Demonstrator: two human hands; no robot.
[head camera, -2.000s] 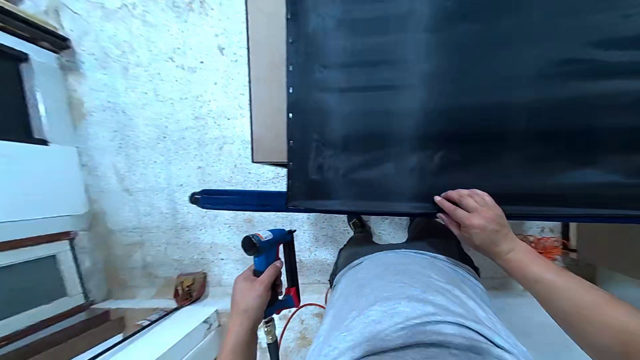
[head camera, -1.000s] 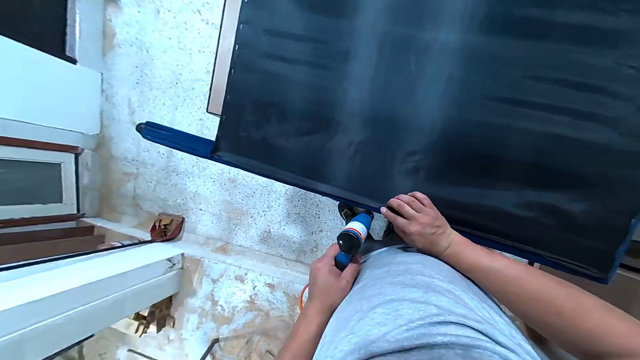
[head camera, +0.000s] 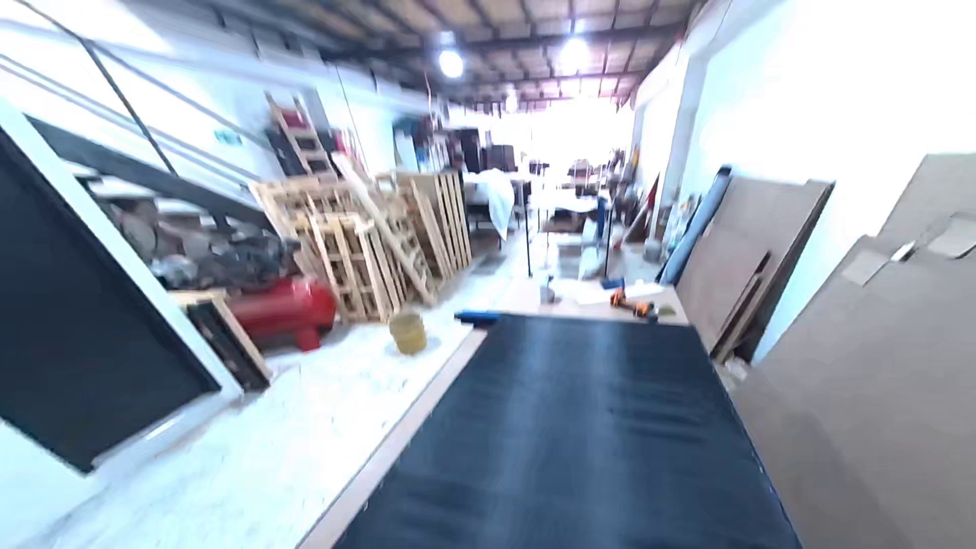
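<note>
Neither of my hands shows in the head view at this moment, and the pneumatic stapler is out of view too. A large panel covered in black sheet material runs away from me on a pale work table. A blue padded piece sticks out at the panel's far left corner. On the table beyond the panel's far edge lie orange and black power tools.
Left of the table, a yellow bucket stands on the floor near a red tank and stacked wooden frames. Large brown boards and a blue roll lean along the right wall. A dark panel stands left.
The view has swung up from the panel's near edge to the whole workshop. My hands and the stapler, seen at that edge before, have left the view.
</note>
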